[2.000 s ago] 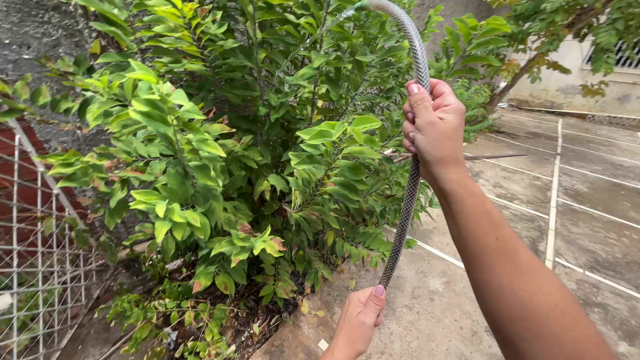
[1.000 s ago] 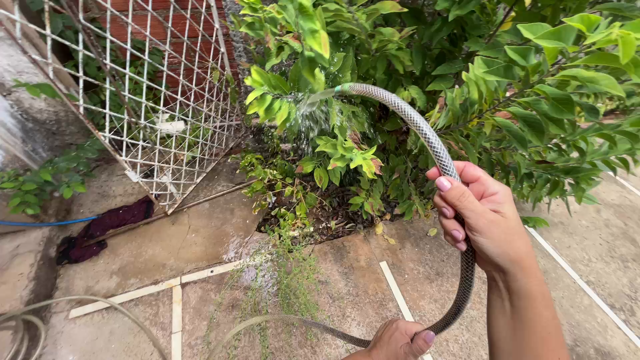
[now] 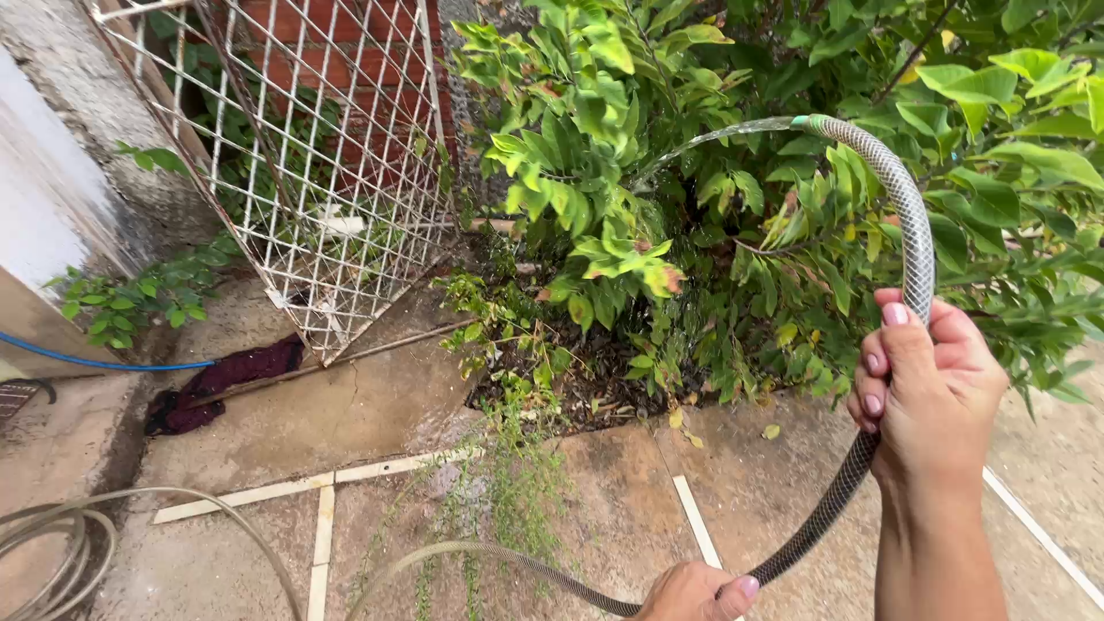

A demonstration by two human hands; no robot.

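My right hand (image 3: pixel 927 384) grips a braided clear garden hose (image 3: pixel 888 172) below its curved end, at the right. Lower down, near the bottom edge, my left hand (image 3: pixel 694 593) is closed around the same hose. The hose's tip, with a green band, points left, and a stream of water (image 3: pixel 724 134) arcs from it into the leaves of a green shrub (image 3: pixel 595 172). Water falls through the foliage toward the leaf-strewn soil bed (image 3: pixel 604 401) at its base. From my left hand the hose runs left across the paved ground.
A rusty white metal lattice (image 3: pixel 319 164) leans by a brick wall (image 3: pixel 371 78). A dark maroon cloth (image 3: pixel 241 366) lies on the ground with a stick and a blue tube (image 3: pixel 103 362) beside it. Hose coils (image 3: pixel 82 552) lie at lower left. Low weeds (image 3: pixel 509 483) grow from the paving.
The view has swung left and down since the earliest frame, bringing in the lattice, cloth and coils. Both hands have kept hold of the hose, and the water stream shows more clearly now.
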